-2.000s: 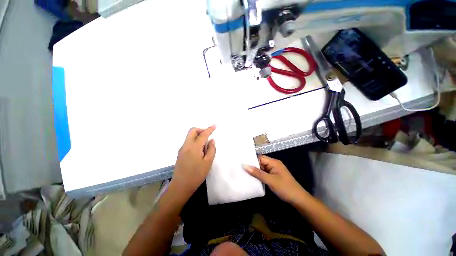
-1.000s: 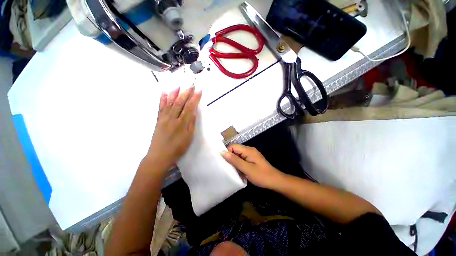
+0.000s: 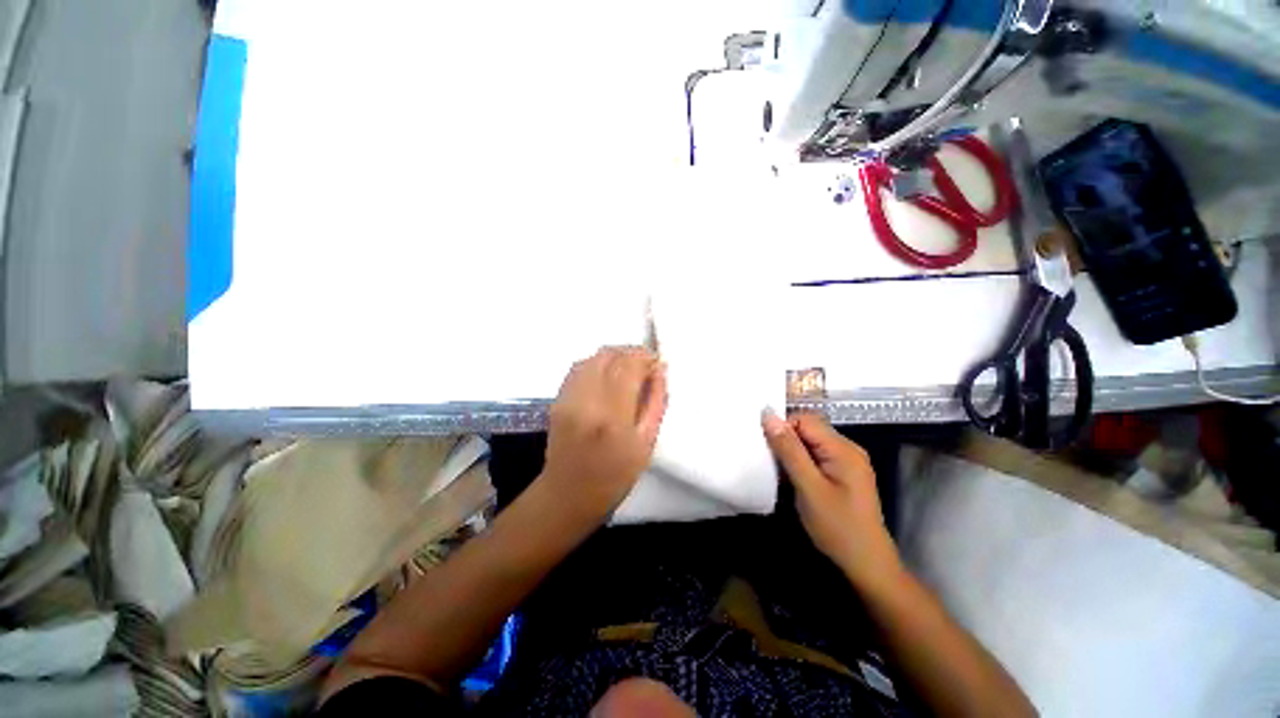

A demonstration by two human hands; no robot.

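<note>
A white panel (image 3: 716, 449) lies from below the sewing machine head (image 3: 898, 84) over the table's front edge, with its lower end hanging off. Its outline blends into the white table (image 3: 421, 253). My left hand (image 3: 607, 421) pinches the panel's left edge at the table's front, where a thin beige edge shows. My right hand (image 3: 828, 470) holds the panel's right edge between thumb and fingers, just off the table edge. The needle area (image 3: 840, 147) is partly hidden by the machine head.
Red-handled scissors (image 3: 938, 211), black-handled shears (image 3: 1036, 351) and a phone (image 3: 1140, 232) with a white cable lie right of the needle. Blue tape (image 3: 218, 175) is at the table's left. Beige cut pieces (image 3: 309, 547) heap below left; a large white piece (image 3: 1095, 575) lies at right.
The camera view has shifted. My left hand has drawn back from near the needle to the table's front edge and now pinches the panel's left edge. My right hand stays on the right edge.
</note>
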